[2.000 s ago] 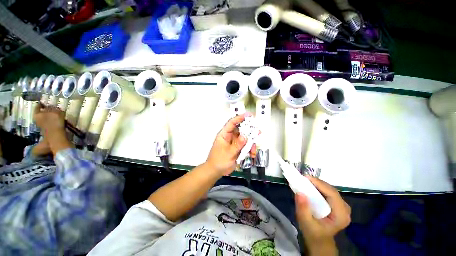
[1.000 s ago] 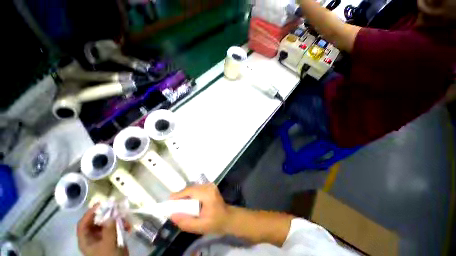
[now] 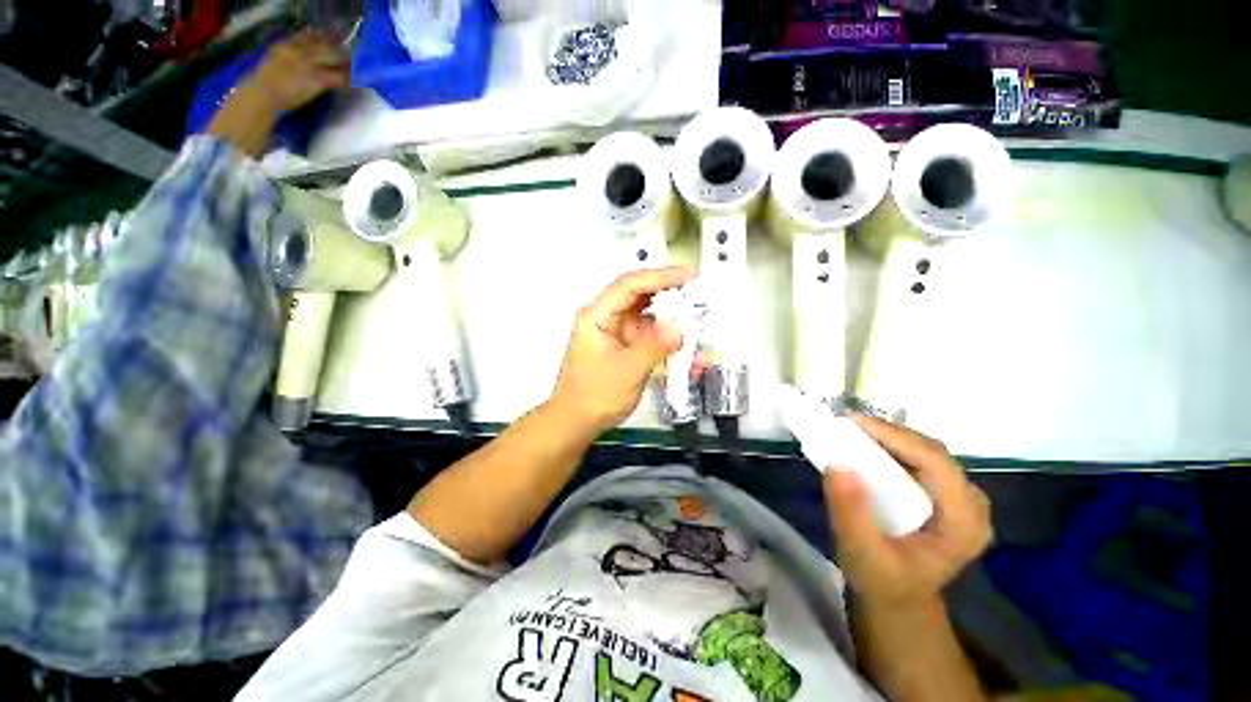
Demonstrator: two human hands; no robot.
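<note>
My right hand (image 3: 906,514) holds a white squeeze bottle (image 3: 867,470), its thin nozzle pointing up and left. My left hand (image 3: 617,350) pinches a small white crumpled thing (image 3: 682,310), perhaps tissue or a small bag, above the handles of the two left dryers of a group. Several cream hair dryers stand in a row before me, heads away and handles toward me; one is the hair dryer (image 3: 823,268) with two dark dots on its handle. My left hand partly hides the leftmost handle.
Another dryer (image 3: 419,261) lies to the left, beside a neighbour's plaid sleeve (image 3: 151,398). That person's hand (image 3: 295,71) is over a blue bin (image 3: 428,69). Behind are a white bag or dish of small parts (image 3: 583,52) and printed cartons (image 3: 933,76). The green table edge (image 3: 1098,466) runs in front.
The view swung right, then back to the front. The neighbour's hand has moved from the dryers up to the blue bins. Both my hands still hold their things.
</note>
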